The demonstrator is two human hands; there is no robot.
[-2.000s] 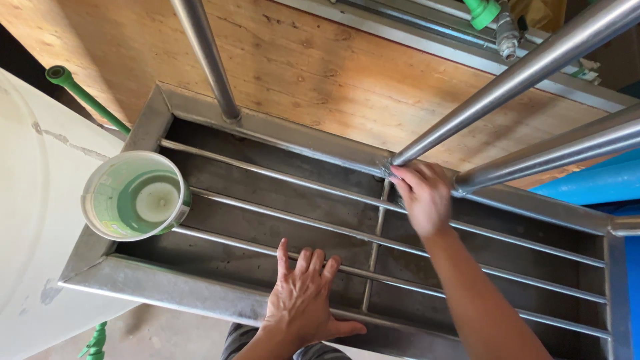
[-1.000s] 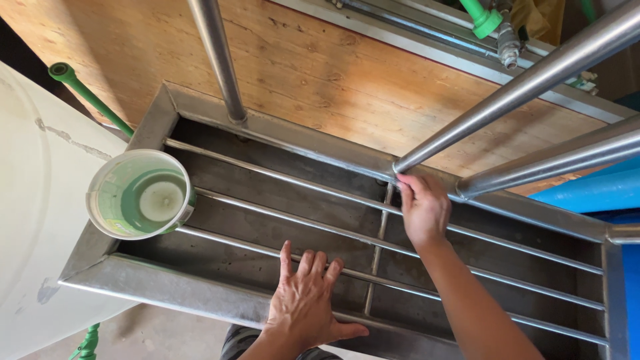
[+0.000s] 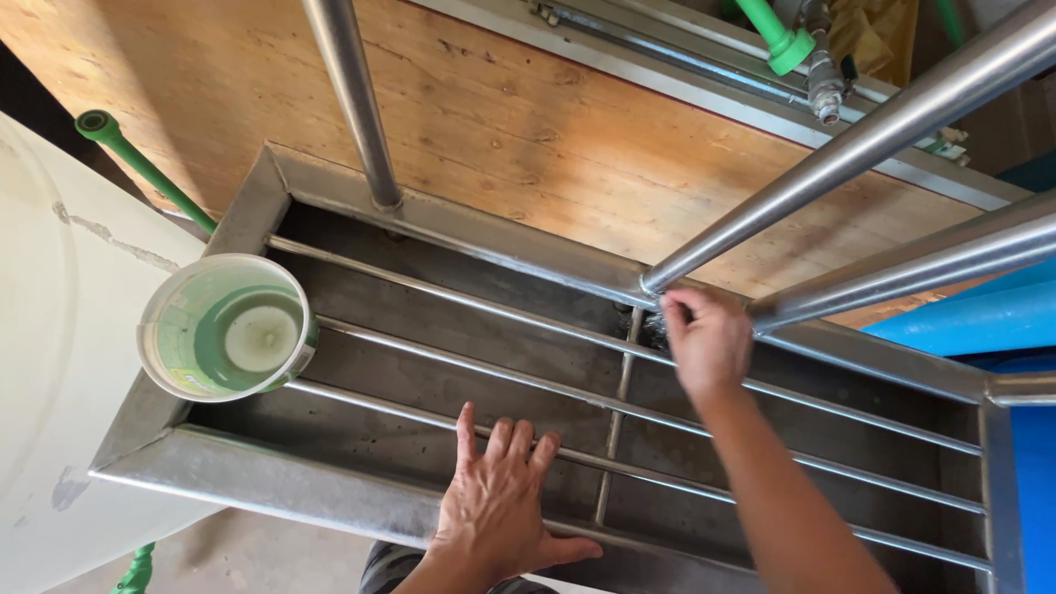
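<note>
A stainless steel frame (image 3: 305,487) with thin crossing rods (image 3: 495,308) fills the middle of the view. My left hand (image 3: 503,495) rests on its near rail, fingers spread and fingertips at the nearest long rod, holding nothing. My right hand (image 3: 711,342), slightly blurred, is at the far rail by the foot of a slanted steel tube (image 3: 792,165). A dark, shiny wad like steel wool (image 3: 654,330) shows beside and below its fingertips; whether the fingers grip it is hidden. A plastic tub (image 3: 262,334) with cloudy liquid stands on the frame's left end.
Beyond the far rail is a wooden board (image 3: 495,140). Another steel tube (image 3: 353,99) rises at left, and a thick one (image 3: 907,264) slants at right. A green pipe (image 3: 157,173) and a large white surface (image 3: 66,330) lie left. Blue pipes (image 3: 973,309) are at right.
My right hand has shifted slightly along the foot of the slanted tube, and the dark wad now shows below its fingers. My left hand keeps its place on the near rail.
</note>
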